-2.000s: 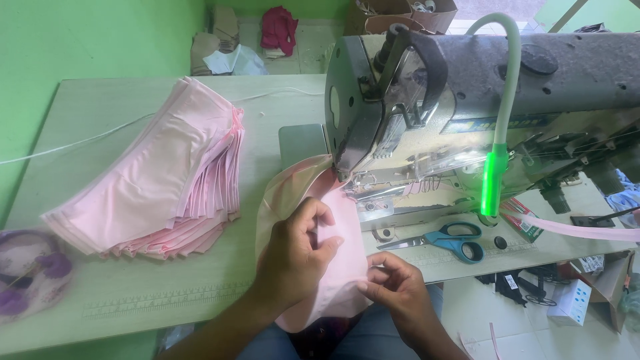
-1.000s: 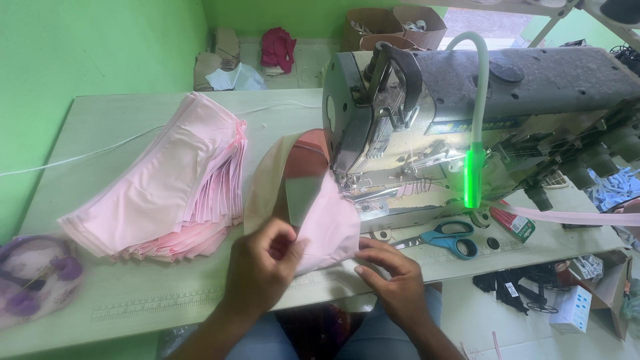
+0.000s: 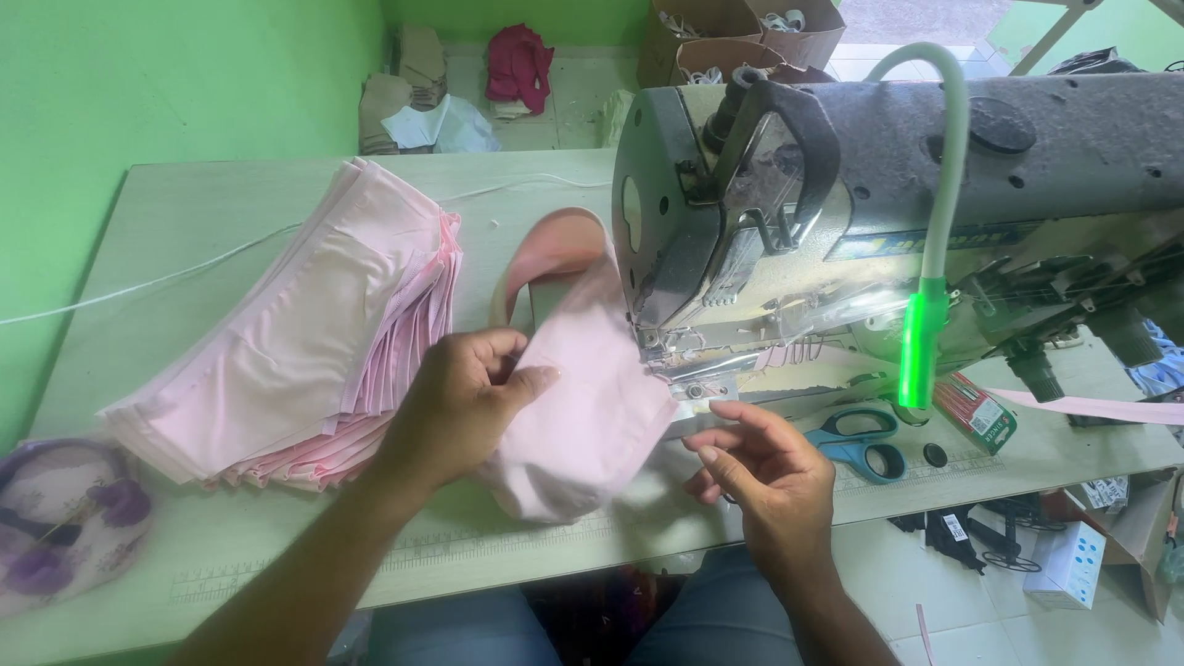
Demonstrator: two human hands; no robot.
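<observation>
My left hand grips a pink fabric garment piece between thumb and fingers. The piece reaches up to the needle area of an industrial sewing machine, and a curved band of it loops behind on the table. My right hand is just right of the cloth, its fingers apart and holding nothing, below the presser foot area. Left of my left hand lies a fanned stack of pink fabric pieces. A pink strip runs in from the right behind the machine's lamp.
Blue-handled scissors, a small black disc and a red needle packet lie right of my right hand. A purple-trimmed pouch-like item sits at the table's left. Ruler markings run along the front edge. Cardboard boxes stand behind.
My right hand has let go of the pink piece and its fingers have spread. My left hand keeps hold of the cloth, which now lies turned, with its band looped behind.
</observation>
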